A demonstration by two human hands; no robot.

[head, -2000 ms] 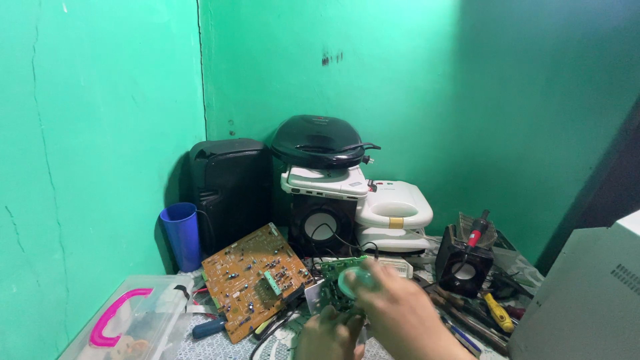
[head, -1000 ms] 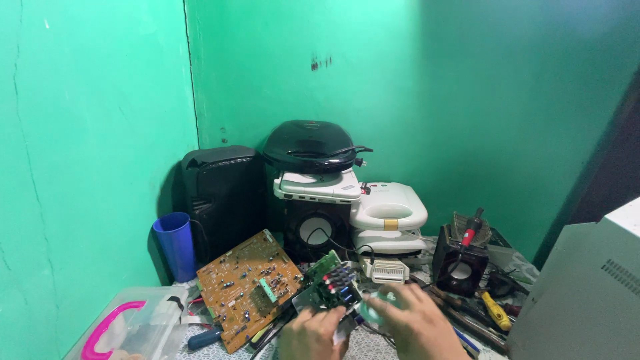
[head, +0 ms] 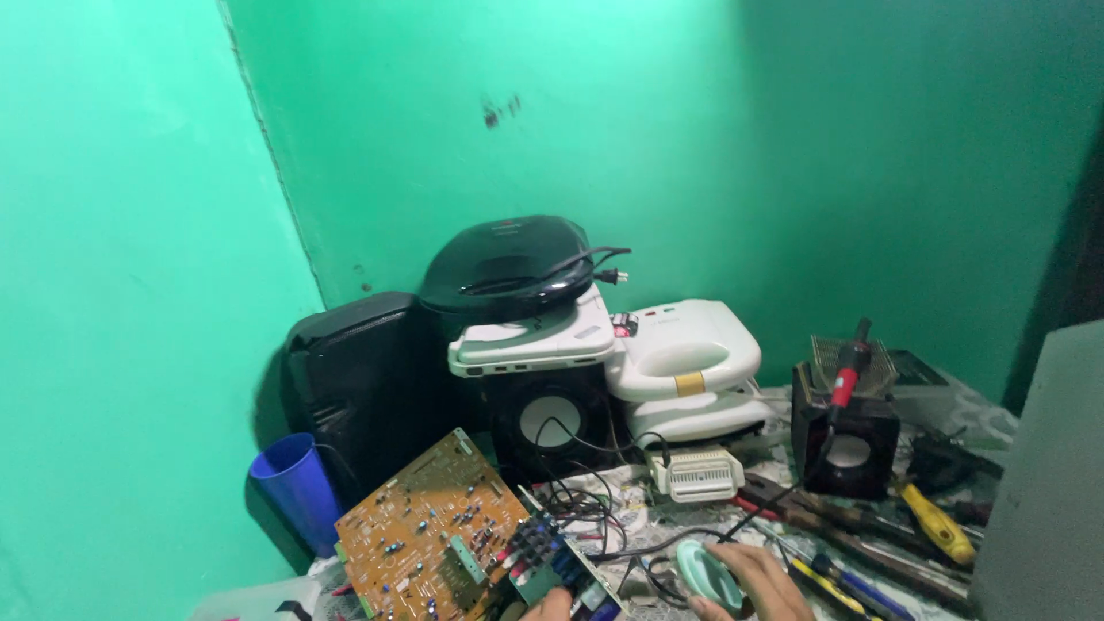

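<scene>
My left hand (head: 550,605) shows at the bottom edge, its fingers on a green circuit board (head: 565,561) tilted up, with rows of dark, blue and red connectors. An orange-brown circuit board (head: 423,526) with small parts and a green strip lies just left of it. To the right, my right hand (head: 759,586) holds a round mint-green container or lid (head: 707,573) between thumb and fingers. Its contents cannot be made out. Black cables (head: 617,552) run between and behind the hands.
A blue cup (head: 297,492), a dark speaker (head: 552,423), a white sandwich maker (head: 681,354) and a small speaker with a soldering iron (head: 849,375) stand behind. Pliers (head: 802,509) and a yellow-handled screwdriver (head: 936,522) lie right. A grey casing (head: 1044,483) borders the right.
The green board, largely covered by my hands two seconds ago, now shows its connectors. My right hand has moved away from it to the right with the mint-green item.
</scene>
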